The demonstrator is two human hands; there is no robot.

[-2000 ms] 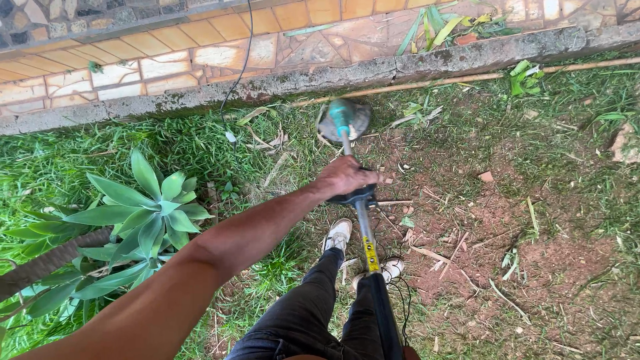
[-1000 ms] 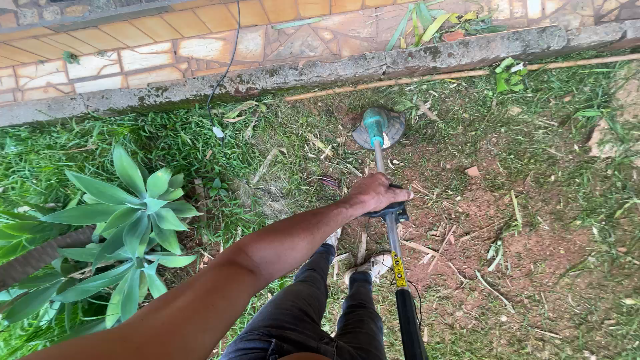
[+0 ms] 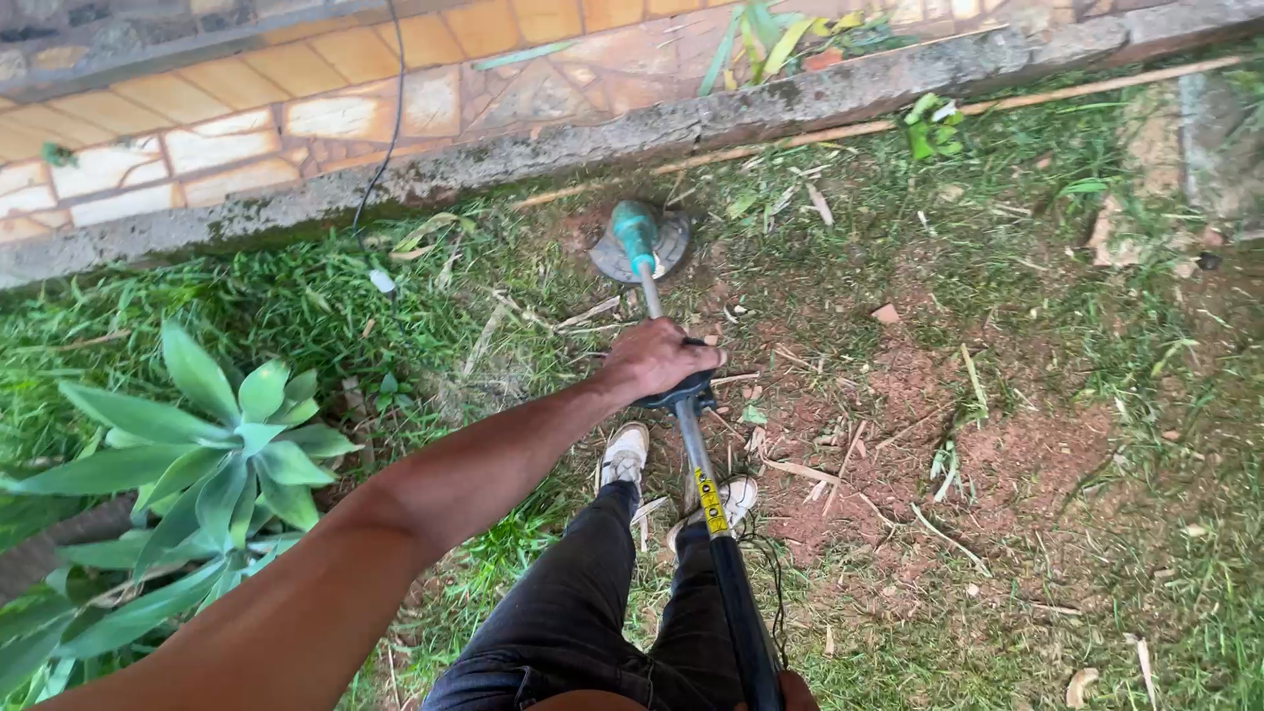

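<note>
My left hand (image 3: 664, 359) is closed around the black front handle of an electric string trimmer (image 3: 691, 434). At the bottom edge, my right hand (image 3: 795, 691) shows only in part, against the black rear grip of the same tool. The trimmer's metal shaft bears a yellow label and runs up to a teal motor head (image 3: 635, 229) with a round guard, low over the grass beside the kerb. A thin dark cord hangs near the rear grip.
A concrete kerb (image 3: 553, 153) borders stone paving (image 3: 425, 99). A dark cable (image 3: 380, 173) with a white end (image 3: 382, 280) crosses the kerb. A succulent plant (image 3: 242, 444) stands at left. Sticks and a brick fragment (image 3: 886, 314) lie on the soil; my shoes (image 3: 624, 454) are below the handle.
The trimmer head has swung from left to right over the past frames and is now back left, nearer the kerb. Both shoes now show more fully than a second ago.
</note>
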